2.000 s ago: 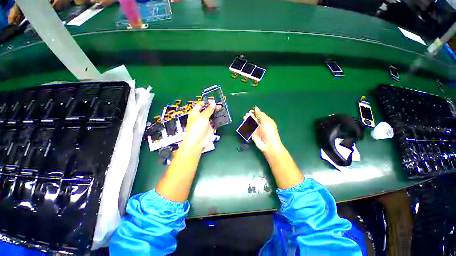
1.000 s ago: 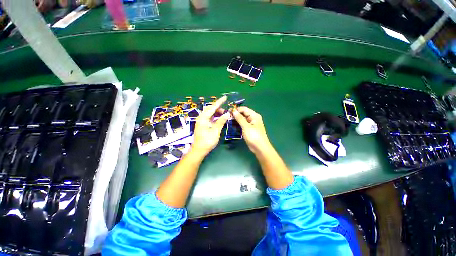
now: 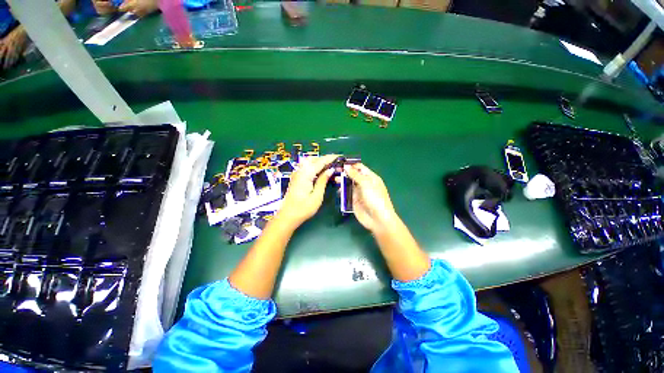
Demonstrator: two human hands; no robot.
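My right hand (image 3: 370, 195) holds a small LCD screen module (image 3: 346, 195), dark with a pale border, tilted nearly on edge. My left hand (image 3: 309, 191) is at its top end, with the fingertips of both hands close together on a thin dark piece (image 3: 342, 162), seen edge-on; its detail is too small to tell. A screen pile (image 3: 240, 191) with white edges and many orange tabs lies just left of my left hand. Small dark parts (image 3: 234, 227) lie at the pile's near edge.
A screen row (image 3: 372, 104) lies beyond my hands. Black blister trays stand left (image 3: 73, 240) and right (image 3: 593, 186), white liner (image 3: 169, 240) beside the left one. A black curled lump (image 3: 477, 193), white wad (image 3: 539, 187) and single phone unit (image 3: 515, 162) lie right. Another person's hands show top left.
My hands have come together from apart. The dark circuit piece my left hand held over the pile is now at the top of the screen module, which has turned nearly edge-on.
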